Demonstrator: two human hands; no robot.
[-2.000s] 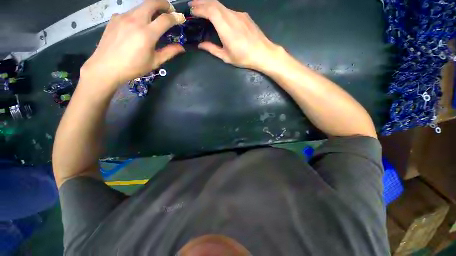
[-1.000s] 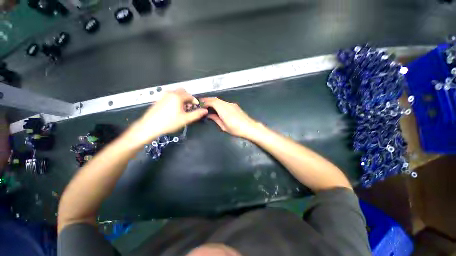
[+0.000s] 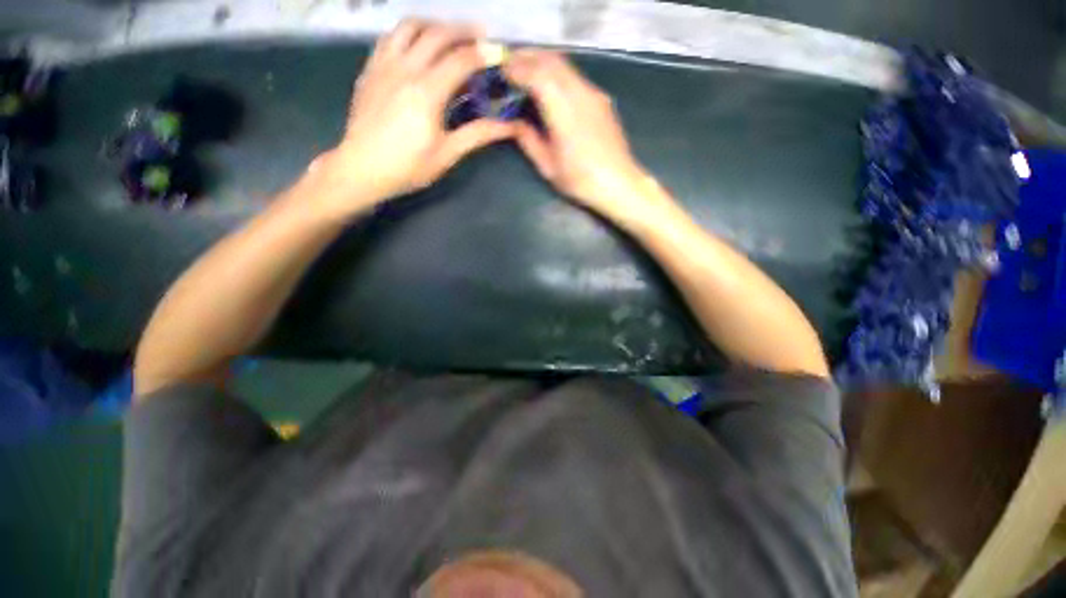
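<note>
A small dark wired unit [image 3: 489, 98] with blue wires sits between my two hands near the pale metal rail. My left hand [image 3: 409, 115] curls around its left side, thumb below it. My right hand [image 3: 575, 126] holds its right side, with the thumb at the lower edge. A pale covering shows at the fingertips. The picture is blurred, and the fingers hide much of the unit, so its fine details cannot be told.
More wired units [image 3: 156, 152] with green parts lie at left, others at the far left edge. A large blue lead heap [image 3: 918, 234] lies at right, beside a blue bin [image 3: 1026, 286]. Cardboard boxes [image 3: 935, 456] stand below. The metal rail [image 3: 690, 33] runs along the back.
The view has shifted and tilted down since a second ago. Both hands still hold the unit together. The small blue lead bunch beside my left forearm no longer shows.
</note>
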